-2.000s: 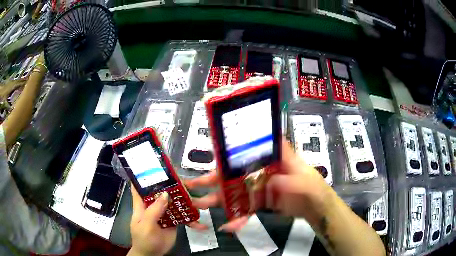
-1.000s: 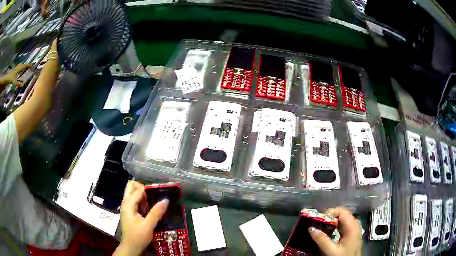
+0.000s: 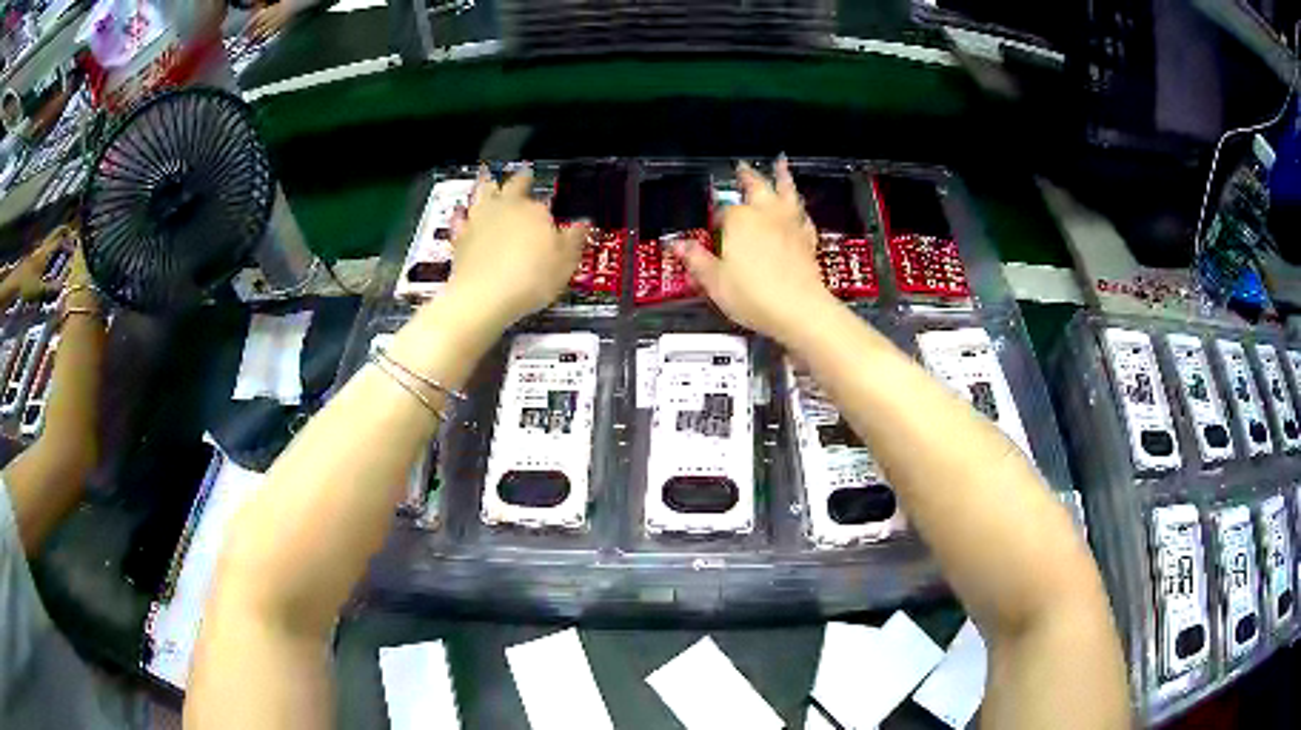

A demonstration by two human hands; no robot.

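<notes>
A clear blister tray (image 3: 628, 571) lies in front of me. Red keypad phones (image 3: 925, 243) with dark screens lie in its back row, beside a white-backed phone (image 3: 432, 243) at the left end. The front row holds phones back up (image 3: 699, 435), some partly behind my forearms. My left hand (image 3: 517, 245) is over the back row at left, thumb beside a red phone. My right hand (image 3: 759, 245) is over the back row near the middle, thumb at another red phone. Their fingers look spread; whether they grip anything is hidden.
Several flat white rectangles (image 3: 559, 682) lie before the tray. A second tray of white-backed phones (image 3: 1181, 592) is at right. A black fan (image 3: 179, 200) and a white cloth (image 3: 271, 357) are at left. Another person's arm (image 3: 64, 414) is at the left edge.
Both hands have moved from the bench's near side to the tray's back row. The two phones they held no longer show in them. More white rectangles show in front, and the view has shifted.
</notes>
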